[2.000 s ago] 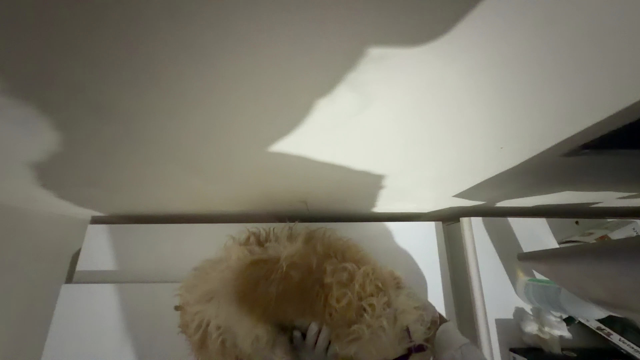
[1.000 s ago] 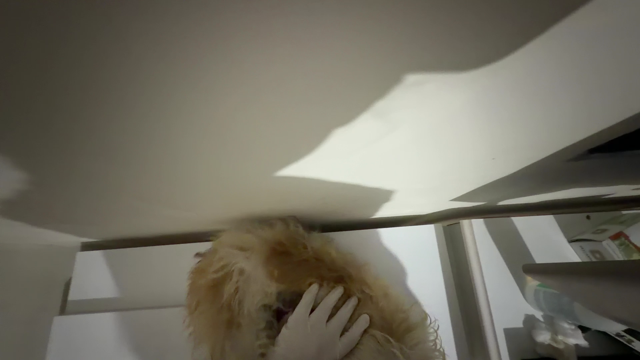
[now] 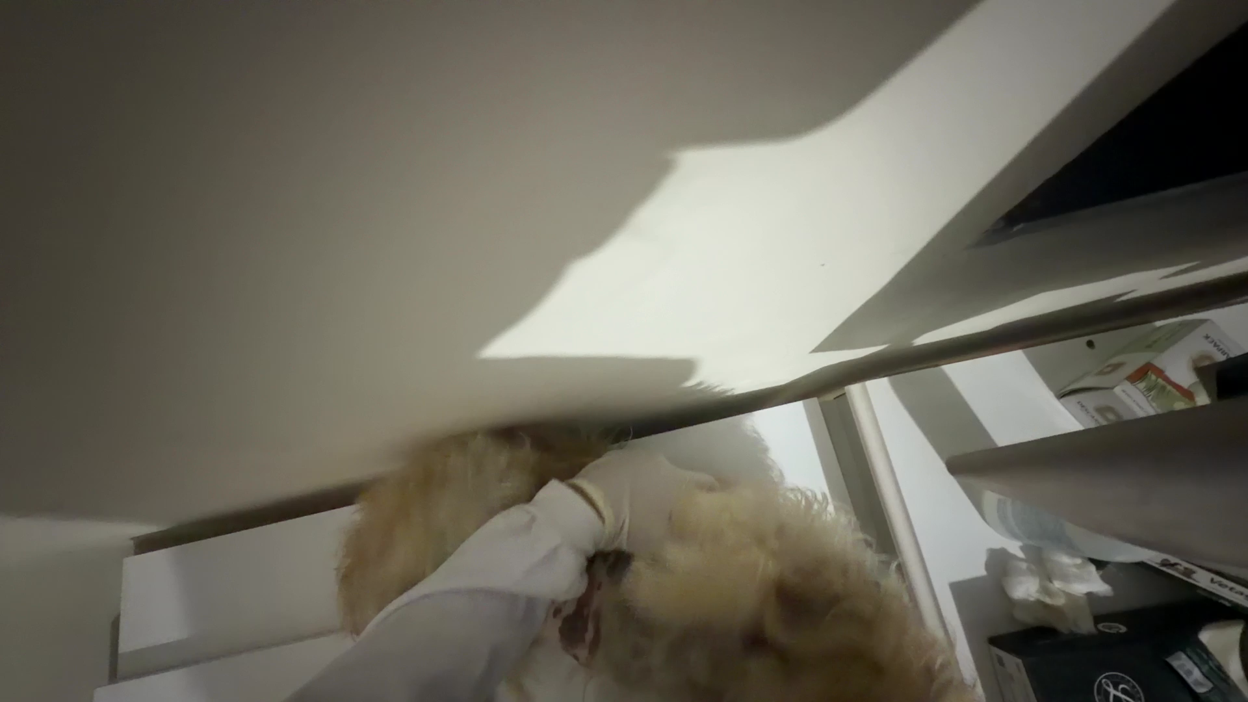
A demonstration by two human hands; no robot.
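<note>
A tan, curly-haired dog [image 3: 780,595] fills the lower middle of the view, close against a large pale panel. From the lower left my left hand [image 3: 648,492], in a whitish glove below a white sleeve, reaches across it. The hand rests on the fur between two furry parts of the animal; its fingertips are hidden, so its grip cannot be made out. Below the glove's cuff shows a dark red patch [image 3: 580,619] on a paler area. My right hand is not in view.
The pale panel [image 3: 390,244] spans the upper view. White drawer fronts or ledges [image 3: 234,585] lie at left. At right are a grey shelf edge [image 3: 1111,478], printed cartons [image 3: 1150,375], crumpled white tissue [image 3: 1053,585] and a black box [image 3: 1102,648].
My gloved left hand, spread on the fur a second ago, has moved farther up across the dog, and more of the sleeve shows. The view has tilted.
</note>
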